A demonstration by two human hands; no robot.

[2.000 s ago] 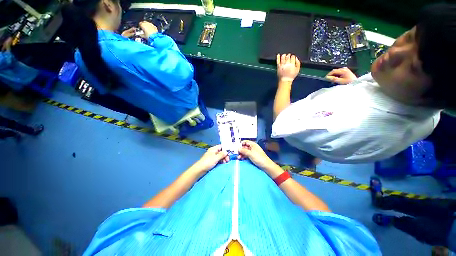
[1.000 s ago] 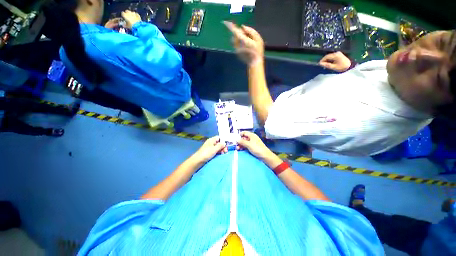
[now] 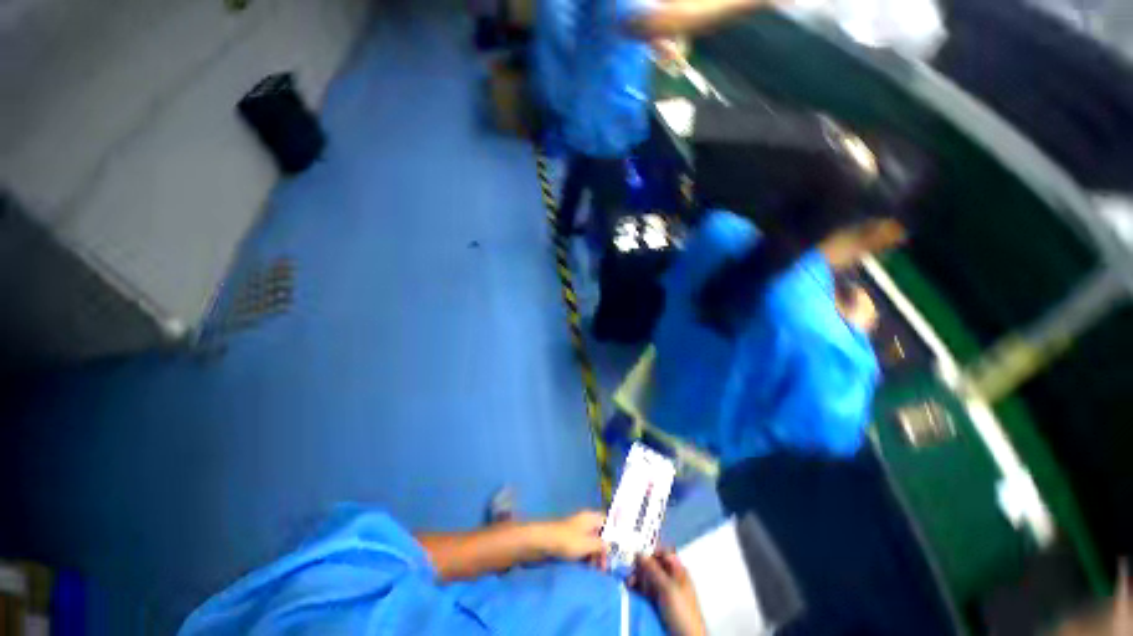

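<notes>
A white phone mid-frame assembly (image 3: 640,497) with dark cutouts is held upright in front of my body, at the lower middle. My left hand (image 3: 580,536) grips its lower left edge. My right hand (image 3: 668,581) grips its lower right corner. The picture is blurred, so fine parts on the plate cannot be made out.
A worker in a blue smock (image 3: 795,360) sits at the green bench (image 3: 926,497) on the right; another stands farther up. Yellow-black tape (image 3: 573,311) runs along the blue floor. A white wall (image 3: 149,162) and black bag-like object (image 3: 283,122) are at left.
My view has swung left, along the aisle. The person in white has left the view, apart from perhaps a blurred hand at the lower right edge. Both hands still hold the plate.
</notes>
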